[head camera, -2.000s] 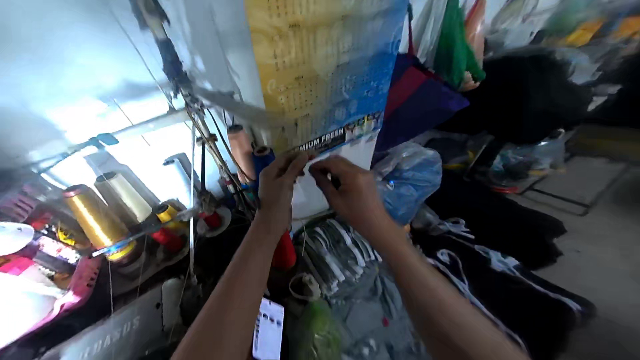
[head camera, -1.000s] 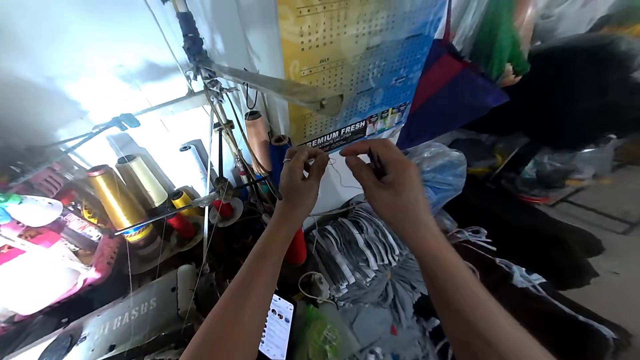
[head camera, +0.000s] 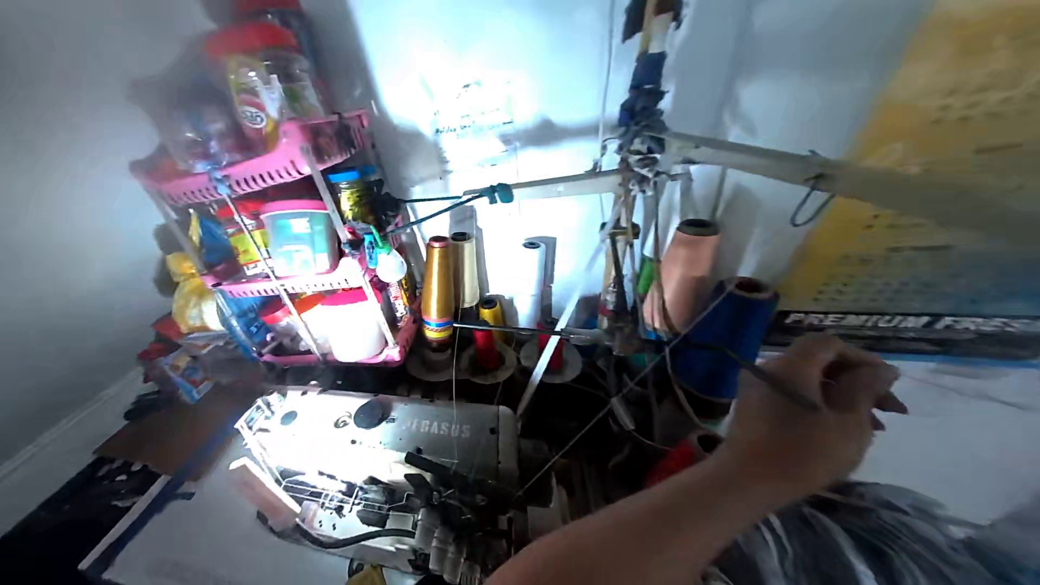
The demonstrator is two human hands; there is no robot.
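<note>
My left hand [head camera: 821, 402] is at the right, blurred, its forearm rising from the bottom edge. Its fingers are curled and pinched together. A faint thread [head camera: 967, 392] runs right from near the fingertips. A thin dark strip or tool [head camera: 776, 383] crosses the hand; its far end cannot be made out. Just left of the hand stands a blue thread cone [head camera: 725, 337], with a peach cone [head camera: 684, 272] behind it and a red cone [head camera: 686, 457] below. My right hand is out of view.
A Pegasus sewing machine [head camera: 439, 426] fills the lower middle. Gold [head camera: 437, 284] and white [head camera: 531, 280] thread cones stand behind it. A taped thread stand [head camera: 646, 150] extends arms across the wall. A pink rack [head camera: 276, 166] holds jars at left. Grey fabric [head camera: 845, 536] lies lower right.
The view has swung left, bringing in the pink rack and more of the sewing machine. My two hands were close together below the calendar; my right hand has left the view.
</note>
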